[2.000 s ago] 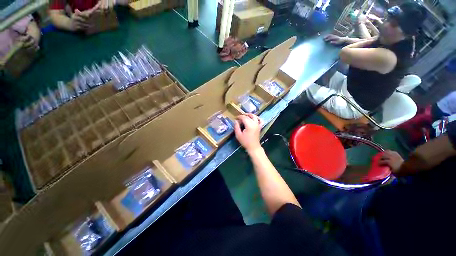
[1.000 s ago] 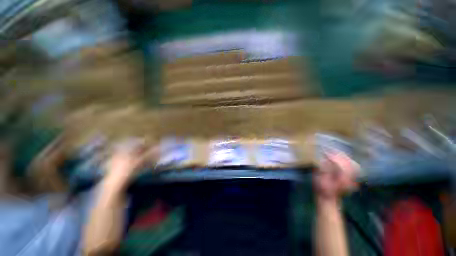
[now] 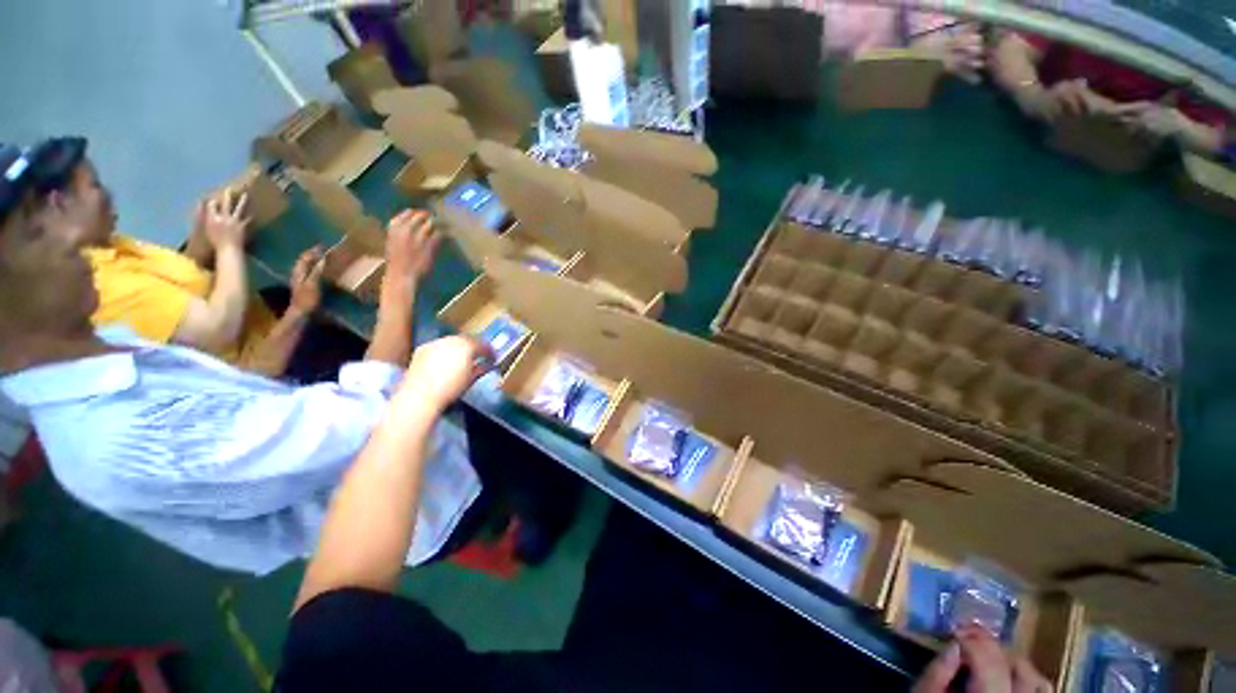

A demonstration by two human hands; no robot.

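Observation:
Open mailer boxes (image 3: pixel 732 494) stand in a row along the bench edge, lids (image 3: pixel 813 413) up behind. Several hold a bagged device (image 3: pixel 802 519) over a blue item (image 3: pixel 694 460). The box at the row's left end shows a blue item (image 3: pixel 499 339) and no visible bag. My left hand (image 3: pixel 450 368) is closed at that box's front wall, its fingertips partly hidden. My right hand (image 3: pixel 987 666), cut off by the bottom edge, has its fingertips at the lower edge of a bagged device (image 3: pixel 979 602) in a box further right; whether they grip it cannot be told.
A divider tray (image 3: pixel 935 339) stands behind the row, bagged devices upright in its back cells. Another worker's hand (image 3: pixel 411 244) is just beyond my left hand, near more open boxes (image 3: pixel 603 237). White cables (image 3: pixel 563 136) lie behind. Other workers' hands (image 3: pixel 1071 102) are across the bench.
The view has swung left, past a blurred frame, to the row's left end and the neighbouring workers. My left hand, out of view two seconds ago, now shows at the end box.

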